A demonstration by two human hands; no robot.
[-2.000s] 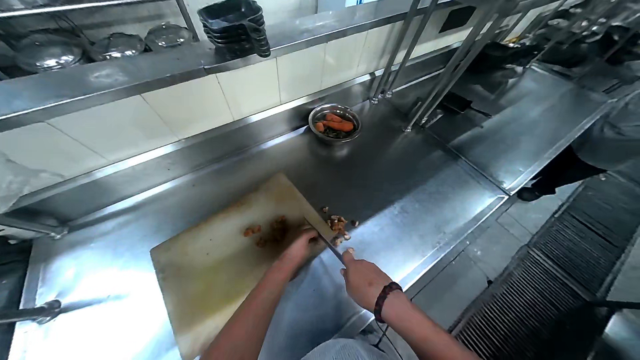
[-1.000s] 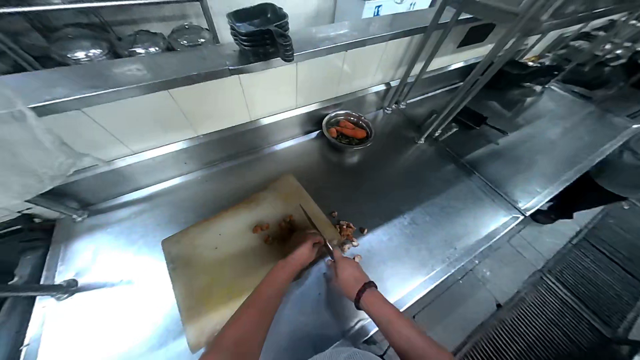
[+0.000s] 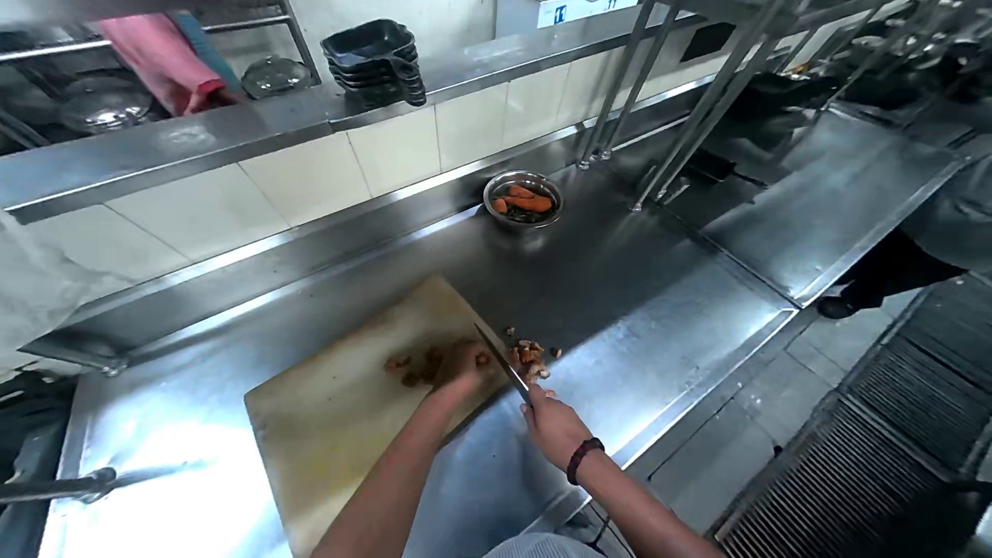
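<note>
My right hand (image 3: 554,425) grips the handle of a kitchen knife (image 3: 504,363), whose blade points up and to the left over the right edge of a worn cutting board (image 3: 349,403). On the board, my left hand (image 3: 459,370) rests over brownish-orange food pieces (image 3: 411,367), left of the blade. Its fingers are blurred, so I cannot tell whether it holds a piece. A small heap of chopped pieces (image 3: 529,358) lies on the steel counter just right of the board. Farther back, a steel bowl (image 3: 524,217) holds carrots (image 3: 528,201) and something dark.
A steel ledge (image 3: 256,132) over the tiled wall carries stacked black containers (image 3: 373,62). Behind it are glass lids (image 3: 276,76) and a person's pink sleeve (image 3: 155,58). Steel posts (image 3: 697,108) stand at the back right. Another person (image 3: 907,256) is at the far right, by floor grating (image 3: 814,473).
The knife blade has come away from my left hand, leaving a gap between them. A pink sleeve has appeared behind the ledge at upper left.
</note>
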